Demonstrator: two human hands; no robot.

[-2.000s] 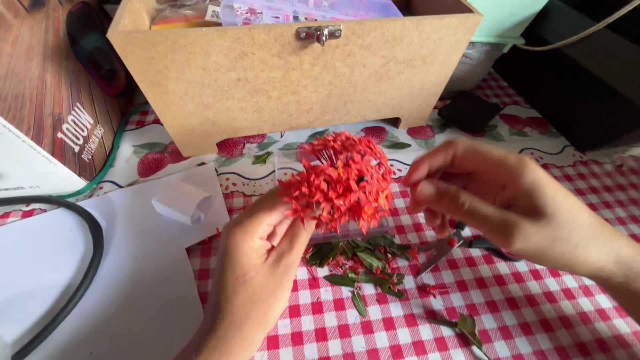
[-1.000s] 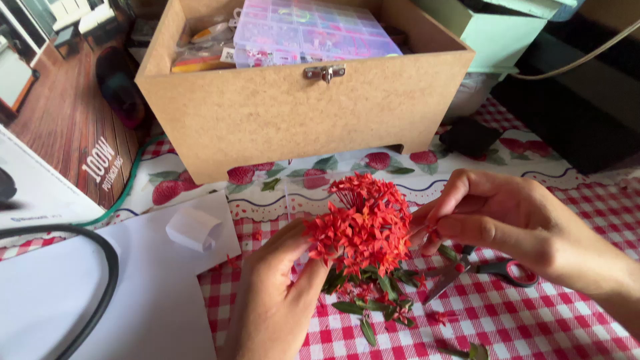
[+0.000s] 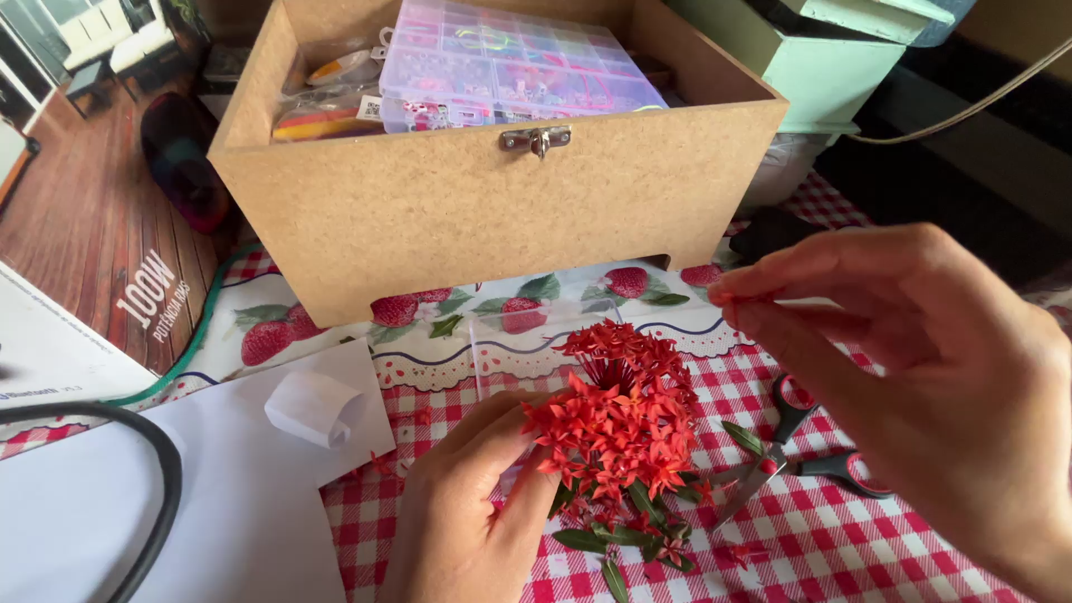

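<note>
My left hand (image 3: 481, 494) holds a round cluster of small red flowers (image 3: 624, 410) from its left side; the stem is hidden. Up and to the right of the cluster, my right hand (image 3: 904, 377) pinches a small red floret (image 3: 745, 299) between thumb and fingertips. Green leaves (image 3: 615, 536) and loose red florets (image 3: 741, 553) lie on the checked cloth under and beside the cluster. Scissors (image 3: 775, 461) with black and red handles rest on the cloth between the flowers and my right hand, blades apart. Behind the cluster lies a clear plastic piece (image 3: 502, 335).
A wooden box (image 3: 502, 201) with a metal latch stands behind, holding a compartmented bead case (image 3: 519, 67). White paper (image 3: 243, 502), a curled paper piece (image 3: 310, 410) and a black cable (image 3: 172, 469) lie at left, near a printed carton (image 3: 92, 251). Pale green containers (image 3: 829, 75) stand back right.
My right hand has moved up and away from the flower cluster, with a red floret at its fingertips. My left hand still holds the cluster. More of the scissors shows. The view has shifted.
</note>
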